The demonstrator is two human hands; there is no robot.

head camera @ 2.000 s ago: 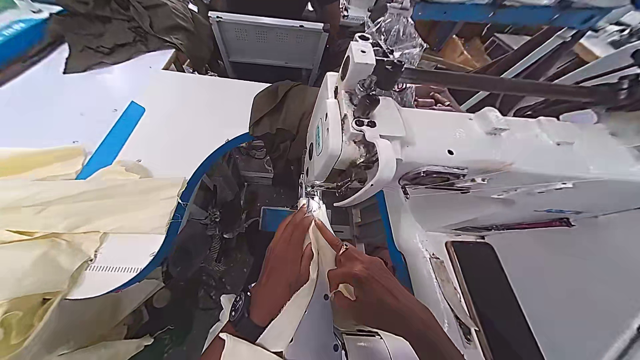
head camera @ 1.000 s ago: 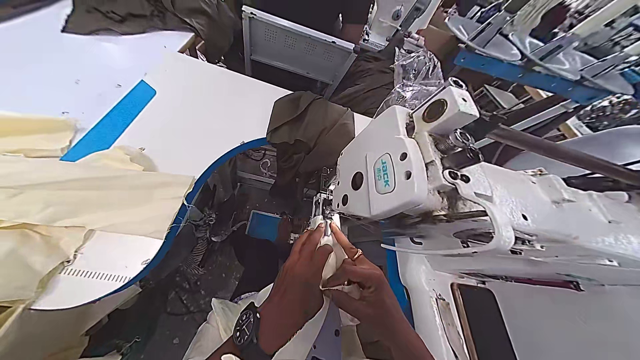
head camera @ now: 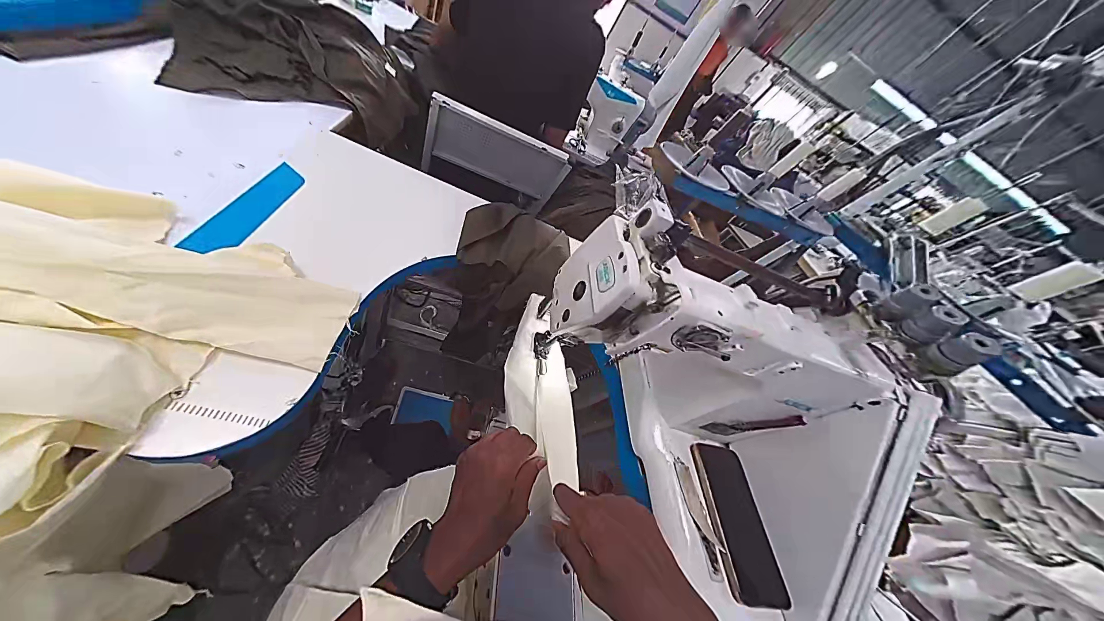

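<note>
A strip of cream fabric [head camera: 556, 423] runs lengthwise along the narrow arm of a white Jack sewing machine [head camera: 604, 280], its far end under the needle area. My left hand [head camera: 492, 483], with a dark watch at the wrist, pinches the fabric's left side between thumb and curled fingers. On the right edge of the same strip, my right hand [head camera: 612, 543] grips with thumb and forefinger, lower and nearer to me. More cream cloth hangs below my left wrist.
Cream fabric pieces [head camera: 172, 285] lie on the white table [head camera: 379, 198] at left. Dark cloth [head camera: 509, 250] hangs behind the needle area. A phone [head camera: 742, 526] rests right of my hands. Beyond, a person in dark clothing [head camera: 526, 60] is near another sewing machine [head camera: 612, 108]. Thread cones [head camera: 936, 323] stand at right.
Both hands have moved back from the needle area toward me, and a longer stretch of the cream strip shows between them and the machine. The view has tilted up and shifted.
</note>
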